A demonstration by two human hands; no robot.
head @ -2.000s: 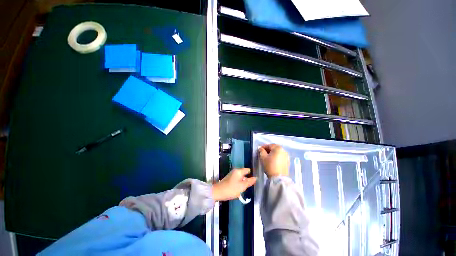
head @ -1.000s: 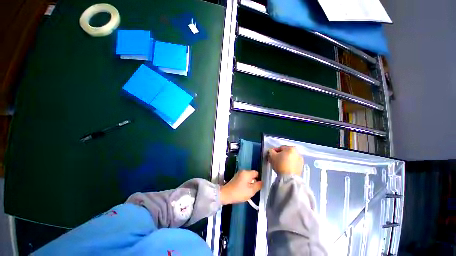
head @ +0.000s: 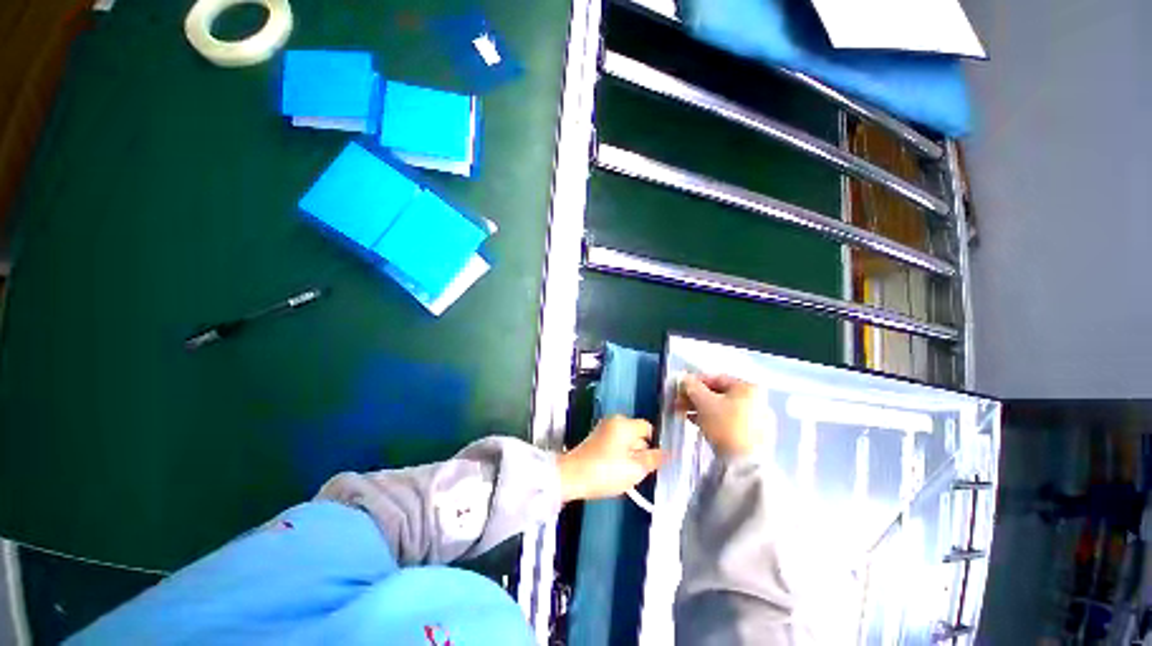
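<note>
A large silver metal back plate [head: 828, 492] with pressed ribs and a dark rim lies on the conveyor at the lower right. My right hand [head: 723, 410] is at its upper left corner, with fingertips pinched together on the left edge; what they pinch is too small to tell. My left hand [head: 609, 459] is just outside the same edge, fingers curled, fingertips close to the rim. A thin white strip [head: 641, 500] hangs in a curve just below my left fingers. Whether the fingers hold it is not clear.
A blue underlay board [head: 604, 555] shows left of the plate. Steel rollers [head: 771, 177] run behind it. Blue sticker sheets [head: 394, 217], a cream tape roll [head: 239, 30] and a black pen [head: 257, 318] lie on the green table [head: 152, 442]. A white sheet [head: 900, 25] rests on blue material at the back.
The camera view has shifted, so the table and plate sit differently in the picture. My hands stay at the same corner of the plate, with only small finger movements.
</note>
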